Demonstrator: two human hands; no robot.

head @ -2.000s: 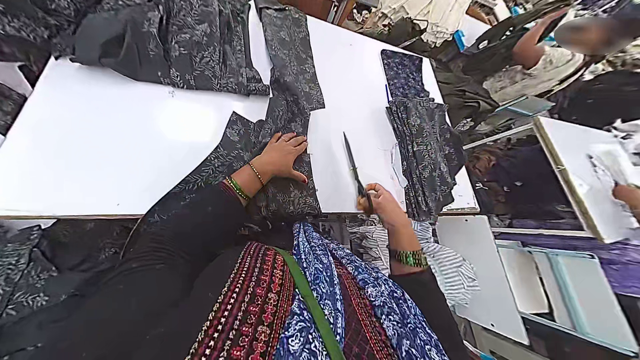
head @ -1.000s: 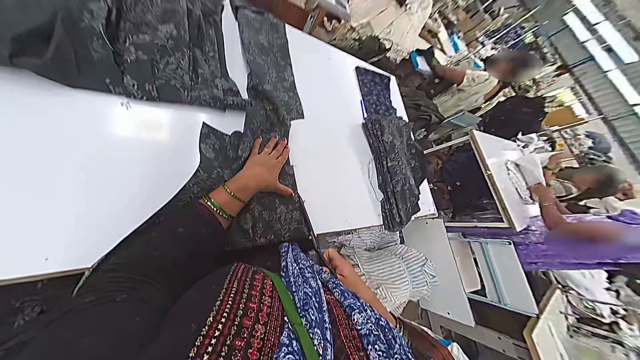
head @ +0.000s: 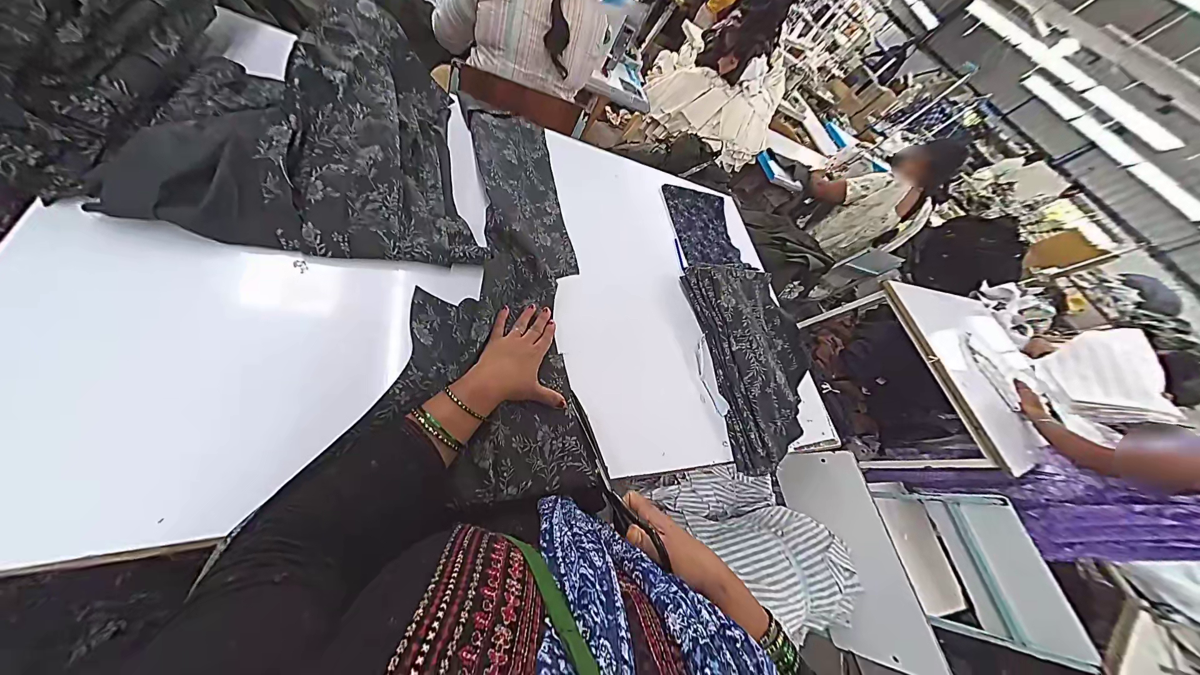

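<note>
My left hand (head: pixel 518 360) lies flat with fingers spread on a dark floral fabric piece (head: pixel 525 450) that hangs over the near edge of the white table (head: pixel 637 375). Low at the centre, my right hand (head: pixel 656 534) holds a pair of scissors (head: pixel 605 478) by the handles. Their blades run along the right edge of the fabric, just right of my left hand. Whether the blades are apart cannot be told. A folded stack of dark floral fabric (head: pixel 745 366) lies to the right, beside a navy patterned cloth (head: pixel 701 225).
Heaped dark floral fabric (head: pixel 366 141) covers the table's far left. Striped cloth (head: pixel 778 553) sits below the near edge, beside a grey panel (head: pixel 858 553). Co-workers are at the far side and at the right, one with a hand on a white table (head: pixel 956 375).
My right hand with the scissors has moved down and toward the fabric; the blades, clear of it two seconds ago, are now at its right edge. The view has tilted toward the room.
</note>
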